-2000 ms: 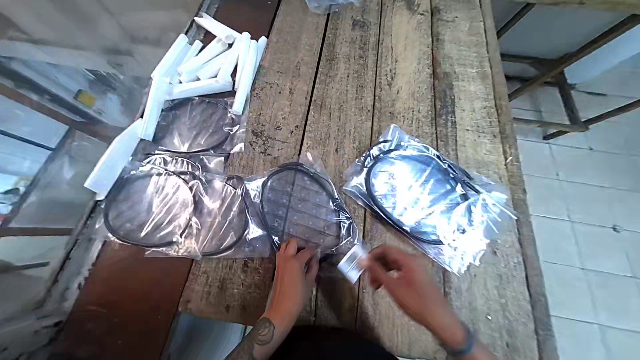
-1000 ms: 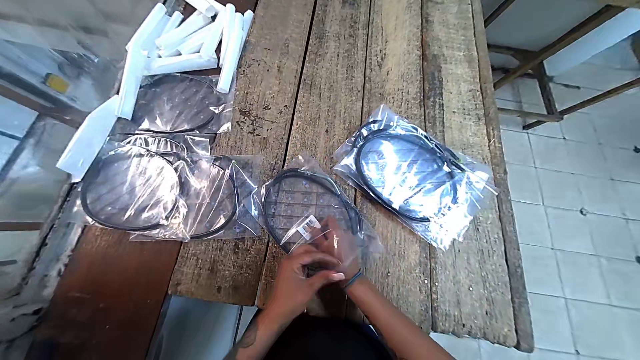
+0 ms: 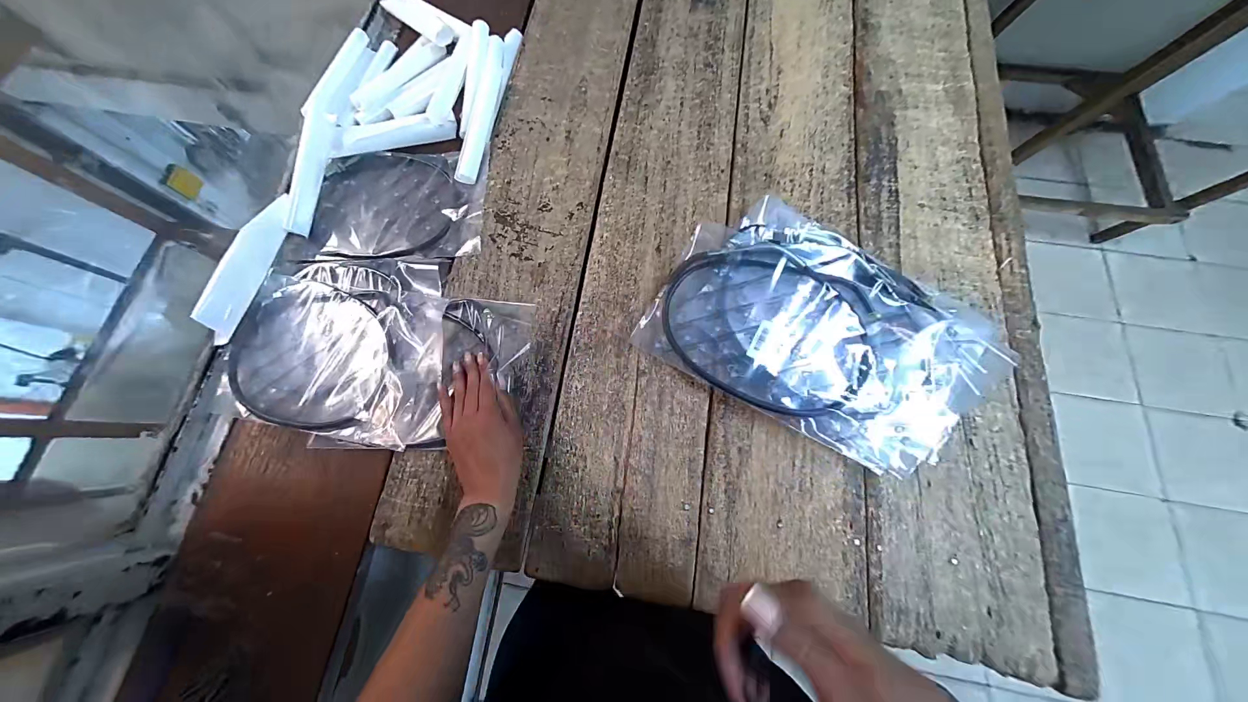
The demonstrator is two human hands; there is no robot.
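Observation:
My left hand (image 3: 480, 419) lies on a clear plastic bag (image 3: 507, 327) with a coiled black cable inside, its fingertips on the bag; whether it grips the bag is unclear. Just left of it sits another bagged black cable coil (image 3: 307, 356), overlapping the first. My right hand (image 3: 780, 624), blurred, is over the near table edge with fingers curled, and what it may hold cannot be made out. To the right on the planks is a shiny pile of bagged black cables (image 3: 780, 331), touched by neither hand.
White rolled tubes or sheets (image 3: 414, 88) are heaped at the upper left, above one more bagged coil (image 3: 390, 205). The wooden table (image 3: 643, 487) has a rough right edge beside a tiled floor (image 3: 1131, 439). A window frame (image 3: 117, 292) borders the left side.
The bagged coil that was under both hands in the middle is gone from there. My left hand has moved left onto the left group of bags; my right hand has drawn back to the near edge.

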